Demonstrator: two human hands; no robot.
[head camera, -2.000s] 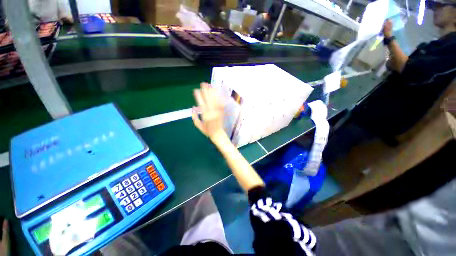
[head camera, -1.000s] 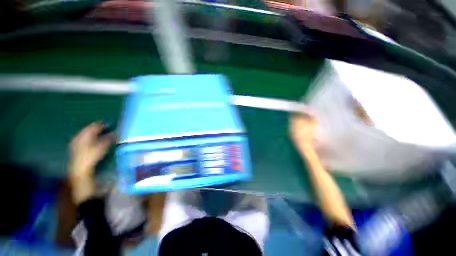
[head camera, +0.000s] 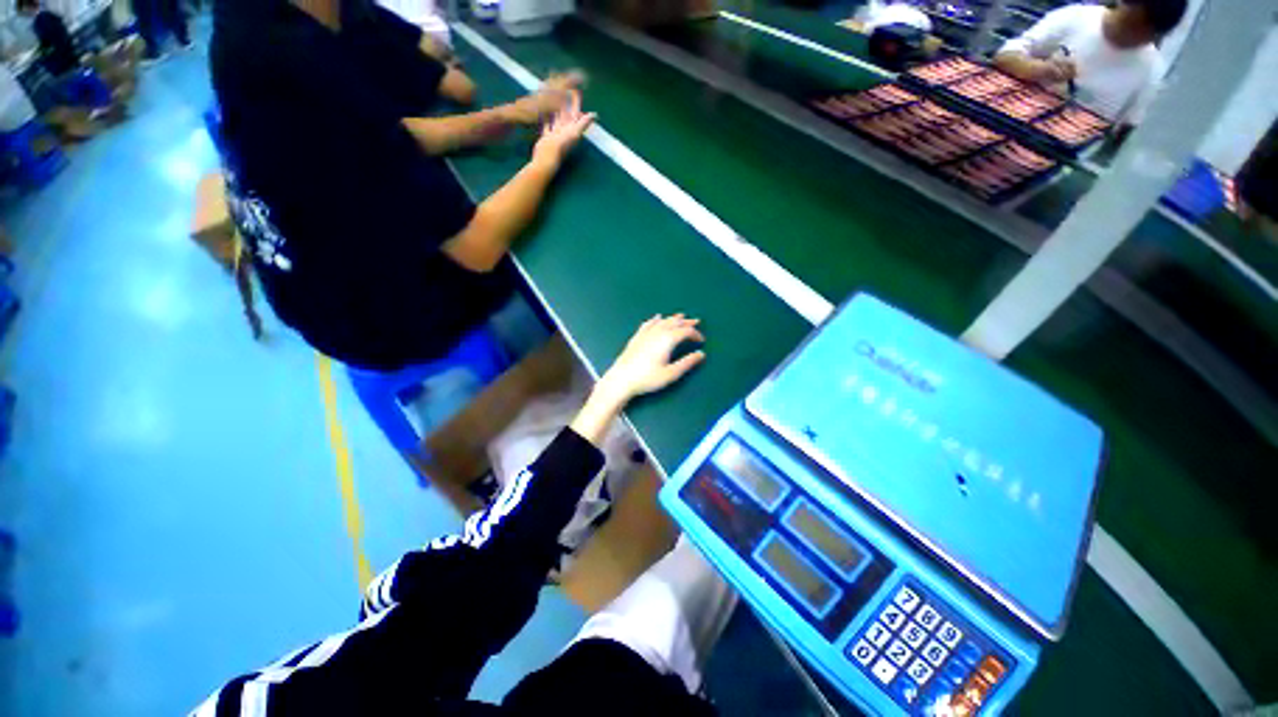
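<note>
A blue digital bench scale (head camera: 841, 588) stands at an angle on the green belt (head camera: 603, 266) at the right. Its flat blue platform (head camera: 939, 448) bears nothing, and its display windows look dim. My left hand (head camera: 656, 359) lies palm down at the belt's near edge, left of the scale and not touching it. Its fingers are somewhat apart, and I see nothing held. My right hand is out of the picture.
A person in black (head camera: 351, 182) sits on a blue stool (head camera: 435, 378) at the left, hands over the belt. An open brown carton (head camera: 617, 539) is by my knees. A grey post (head camera: 1107, 196) rises behind the scale. Trays with pinkish items (head camera: 967, 126) lie across the line.
The view has swung left, so the white box block and my right hand are out of the picture. The scale now appears at the right. The seated neighbour has come into view.
</note>
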